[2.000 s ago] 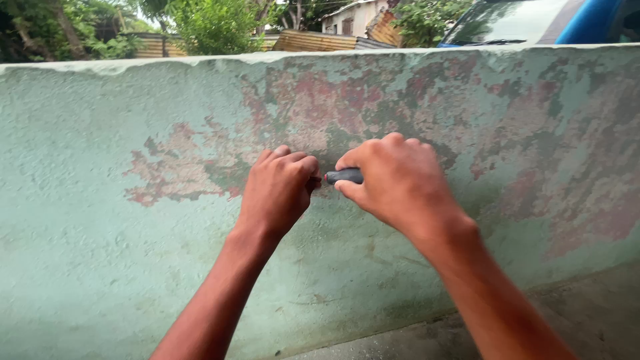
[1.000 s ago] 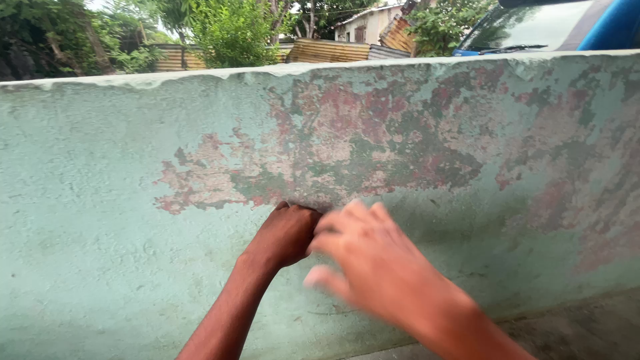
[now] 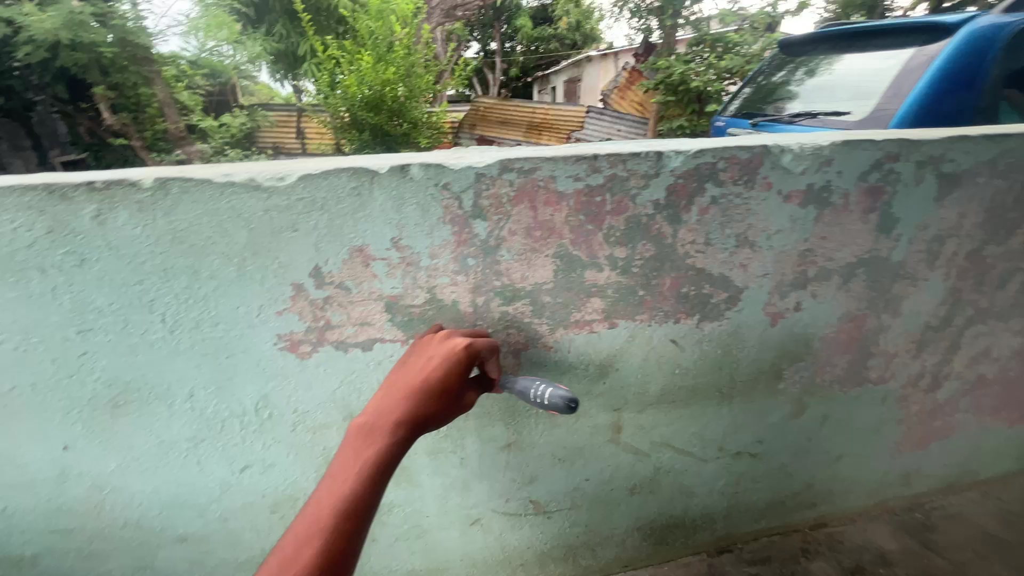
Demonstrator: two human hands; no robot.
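My left hand (image 3: 444, 376) is closed around the front part of a hand tool, close against a low painted wall (image 3: 200, 400). The tool's dark grey handle (image 3: 544, 394) sticks out to the right of the fingers and bears pale marks; its working end is hidden by the hand, so its kind cannot be told. Just above the hand spreads a large patch of flaked paint (image 3: 528, 272), showing pink, grey and bare plaster amid the pale green coat. My right hand is out of the picture.
The wall's white top edge (image 3: 384, 164) runs across the view. Beyond it stand a blue vehicle (image 3: 932, 80), rusty corrugated sheets (image 3: 524, 122), bushes (image 3: 376, 80) and a small building (image 3: 592, 74). A dark concrete floor (image 3: 896, 536) meets the wall's foot at the lower right.
Two seconds ago my right hand was on the grey handle; one second ago it was off to the right of my left hand, blurred. It has now left the view. My left hand remains by the wall.
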